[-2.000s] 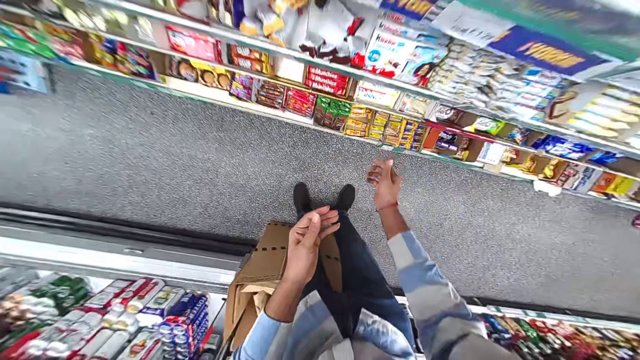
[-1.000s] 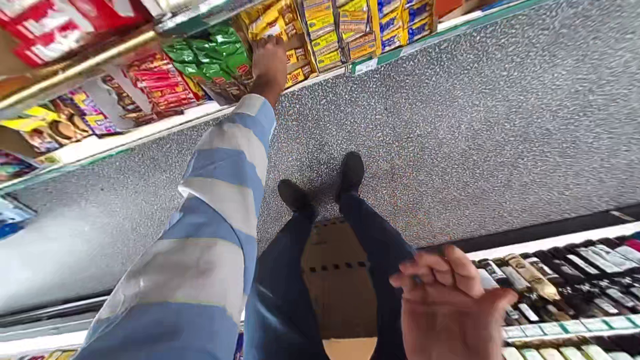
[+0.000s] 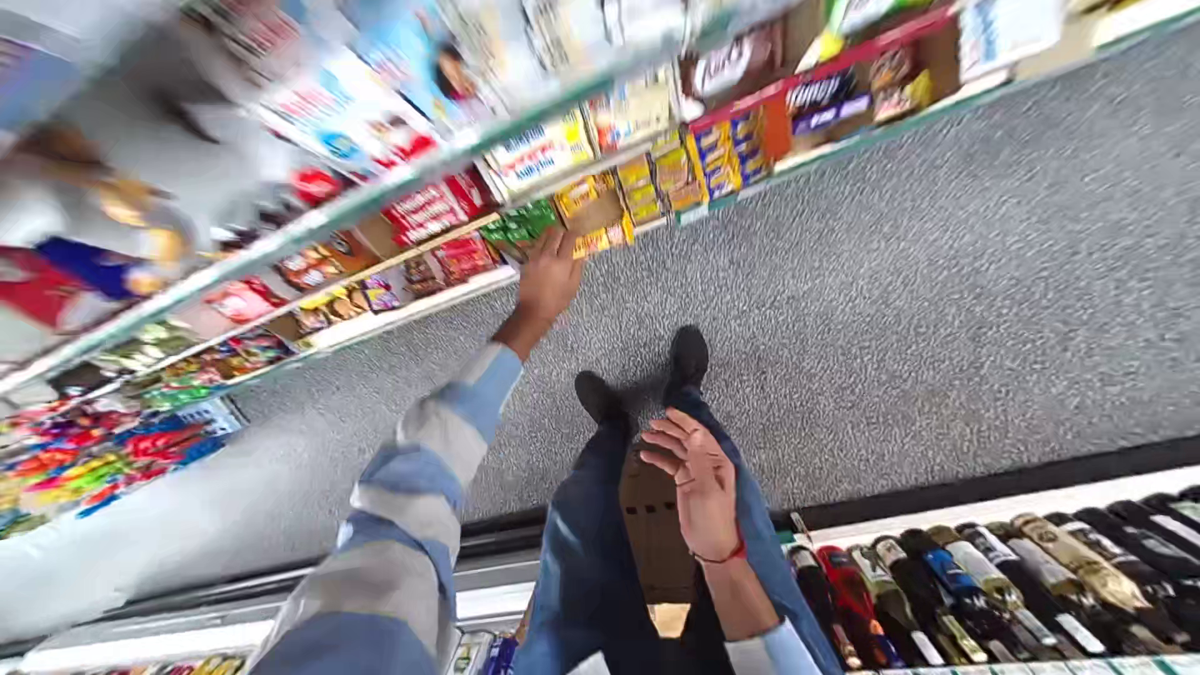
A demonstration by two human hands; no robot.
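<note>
My left hand reaches to the edge of the candy shelf, its fingertips at the green snack packets and beside an open box of yellow-wrapped bars. Whether the fingers hold anything is hidden by blur and by the back of the hand. Over my right leg, my right hand is raised with its fingers apart and slightly curled, nothing in it; a red band circles the wrist. Between my legs is a brown cardboard box, partly hidden by them.
Red packets lie left of the green ones, and blue-and-yellow bars stand to the right. Grey speckled floor runs between the candy shelves and a shelf of bottles at lower right. Bright bags hang at far left.
Two seconds ago both hands were over the floor and my legs; the left hand is now at the candy shelf, where it also was one second ago. The view has shifted and turned.
</note>
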